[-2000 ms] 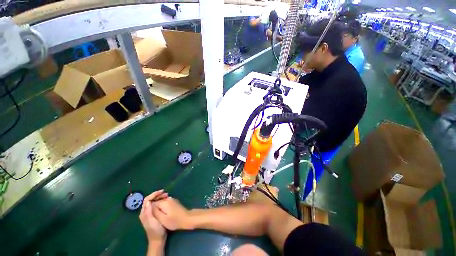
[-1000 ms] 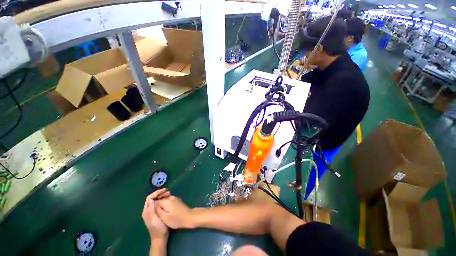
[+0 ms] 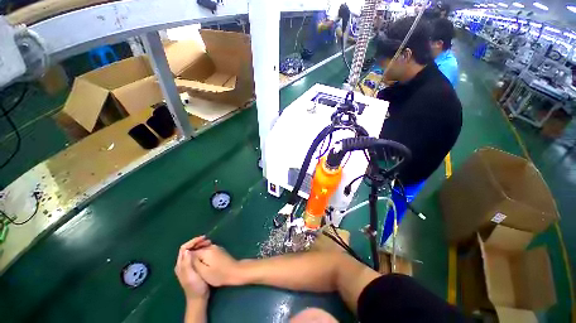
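Note:
My left hand and my right hand rest clasped together over the near part of the green conveyor belt. No object shows in them. A pale round part with a black rim lies on the belt left of my hands. Another round part lies farther back, beyond my hands. The orange screwdriver hangs nose down at the right, untouched, above a pile of small screws beyond my right forearm.
A white screw feeder stands behind the screwdriver, beside a white post. Two black housings and open cardboard boxes are on the opposite shelf. A person in black is at the right, near large cardboard boxes.
The round parts have moved along the belt towards the lower left, and the earlier nearest one has left the view. My hands stay clasped in nearly the same place. The screwdriver still hangs.

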